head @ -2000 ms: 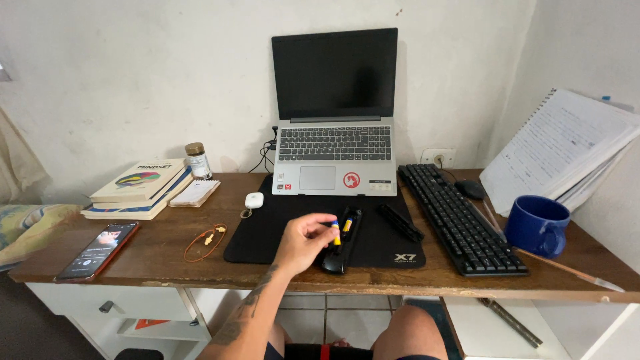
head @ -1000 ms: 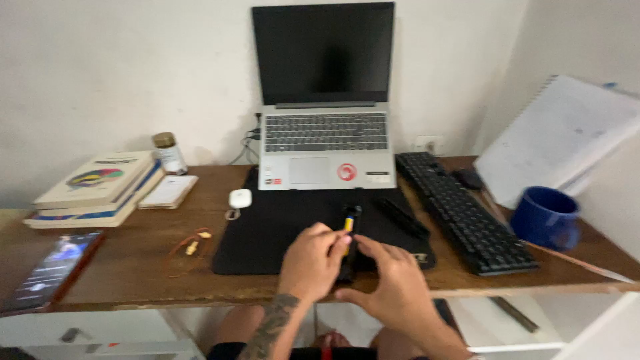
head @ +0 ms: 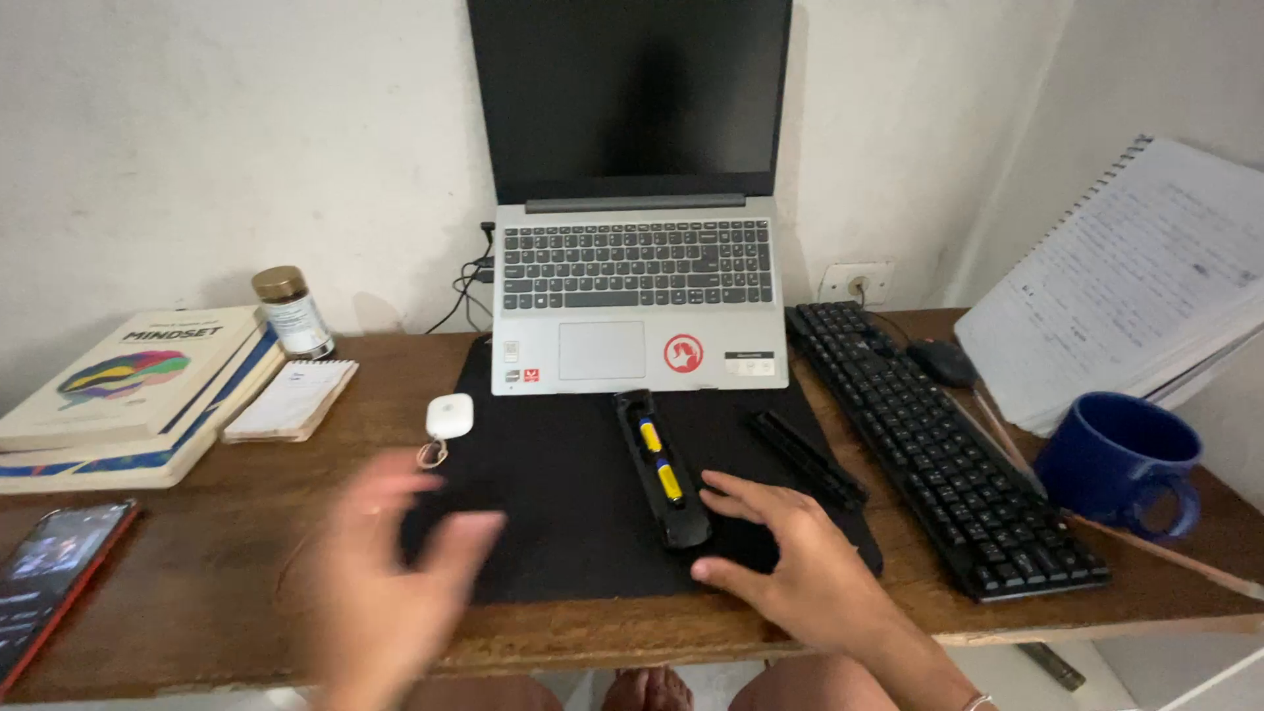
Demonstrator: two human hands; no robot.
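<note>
A long black plastic case (head: 681,523) lies on the black mouse pad (head: 553,553), its inside facing up, with yellow-and-blue batteries (head: 660,459) end to end in it. Just right of its near end is my right hand (head: 780,543), fingers apart and holding nothing; whether a fingertip touches the case I cannot tell. My left hand (head: 405,563), blurred, hovers over the pad's left part with thumb and fingers spread and nothing between them. Right of the case rests a separate slim black plastic piece (head: 805,459).
Behind the pad stands an open laptop (head: 637,267). A black keyboard (head: 938,444), mouse (head: 941,362), blue mug (head: 1116,464) and spiral notebook (head: 1116,286) are at right. At left are books (head: 128,385), a notepad (head: 291,400), a jar (head: 294,314), a phone (head: 59,583) and a white earbud case (head: 450,416).
My left hand has moved left, away from the black case. My right hand, not in view two seconds ago, came to the case a second ago and is now beside its near end, open.
</note>
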